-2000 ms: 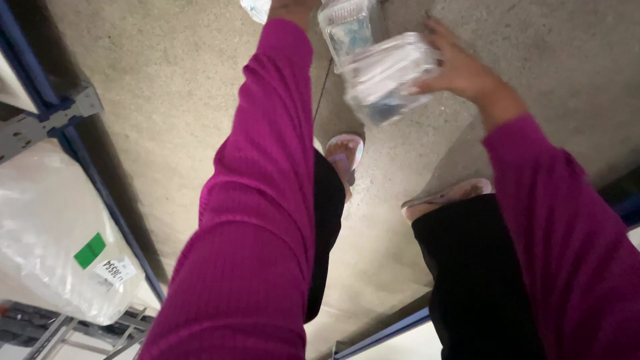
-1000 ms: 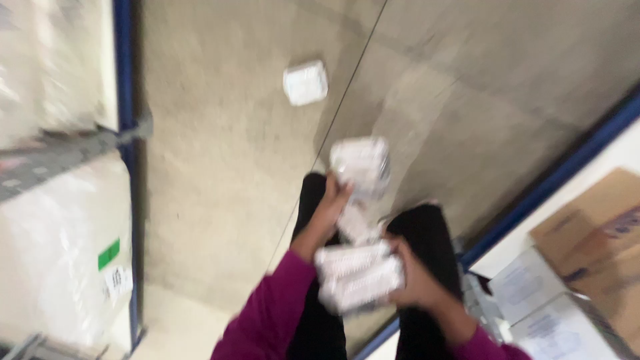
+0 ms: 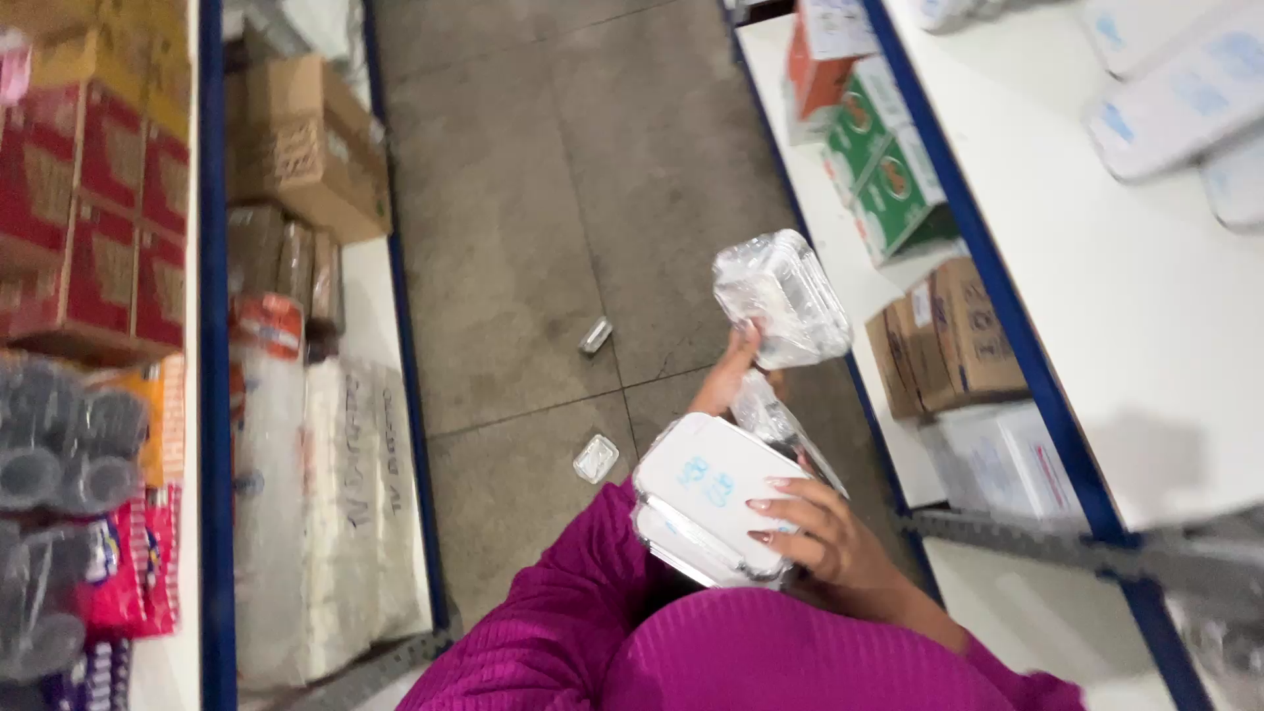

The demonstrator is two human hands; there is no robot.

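My left hand (image 3: 731,373) grips a clear-wrapped stack of aluminium foil trays (image 3: 785,296), held out over the aisle. Against my body, my right hand (image 3: 825,538) clasps another stack of foil containers with white lids (image 3: 706,479), its fingers spread over the top lid, which bears blue marks. Crumpled clear plastic (image 3: 765,405) runs between the two stacks, partly hidden by them. Two small foil containers lie apart on the floor: one flat (image 3: 596,459) and one farther off, apparently on its side (image 3: 595,336).
Shelving with blue uprights lines both sides of the concrete aisle (image 3: 494,197). Cardboard boxes (image 3: 311,148) and wrapped white packs (image 3: 346,494) fill the left shelves. At right are green boxes (image 3: 884,163), brown cartons (image 3: 948,336) and, on a higher white shelf, white lids (image 3: 1185,89).
The view has risen from the floor to shelf height. Both stacks, earlier low near my legs, are now up in front of my body.
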